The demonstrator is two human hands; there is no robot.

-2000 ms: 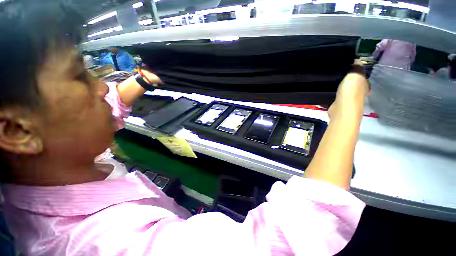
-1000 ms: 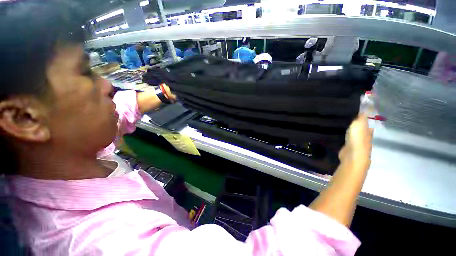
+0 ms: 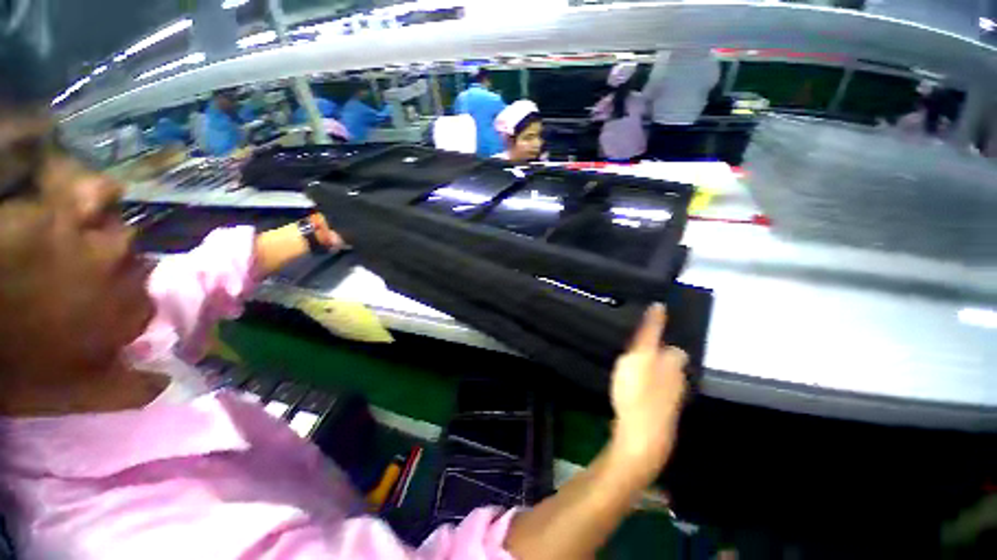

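Note:
Neither of my hands is in view. A stack of black foam trays [image 3: 481,246] lies nearest in front, slanting over the white shelf. A person in a pink smock [image 3: 208,459] at the left holds it at both ends. That person's banded wrist is at its left end and the other hand at its lower right corner. Glossy dark screens [image 3: 525,205] sit in the top tray's pockets. The phones in the tray below are mostly hidden.
The white shelf [image 3: 831,328] runs right, with translucent grey plastic [image 3: 864,197] on it. A yellow tag [image 3: 348,319] hangs at its edge. Black divided trays [image 3: 481,438] and a yellow-handled tool [image 3: 385,481] lie below. Several workers are beyond.
The black stack has come down and tilted, so its top screens now show. The pink-smocked person's near hand has moved lower and left. The view has shifted, and more workers show behind.

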